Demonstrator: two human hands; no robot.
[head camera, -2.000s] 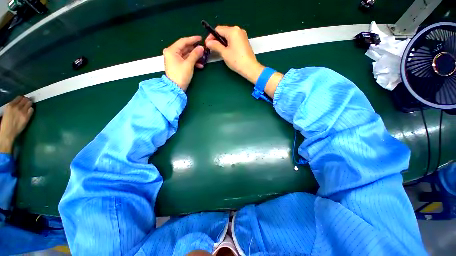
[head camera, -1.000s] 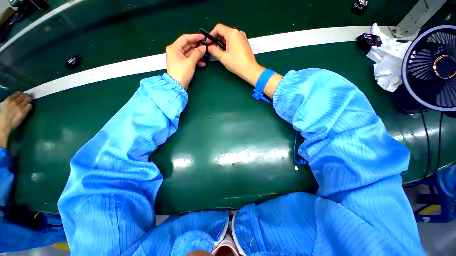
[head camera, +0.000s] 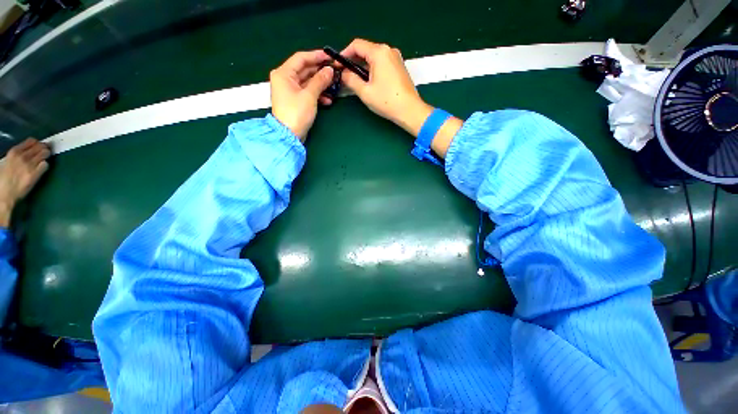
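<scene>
My left hand point(head camera: 298, 87) holds a small black unit point(head camera: 332, 84) between thumb and fingers above the white strip point(head camera: 202, 108). The unit is mostly hidden by my fingers. My right hand point(head camera: 384, 79) holds a slim dark pen-like tool point(head camera: 346, 63) like a pen, its upper end pointing up and left. The hands are close together, the right fingertips beside the unit; whether the tool touches it is hidden. A blue strap point(head camera: 431, 135) is around my right wrist.
Loose black units lie on the green belt at left point(head camera: 106, 99) and far right point(head camera: 573, 9). Another dark unit point(head camera: 600, 68) sits beside crumpled white material point(head camera: 635, 103), near a fan point(head camera: 704, 113) and grey bracket point(head camera: 684, 31). Another person's hand point(head camera: 22, 172) is at the left edge.
The loose units on the belt have shifted left. The other person's hand has moved slightly up and left. My hands stay nearly in place, still holding the unit and tool.
</scene>
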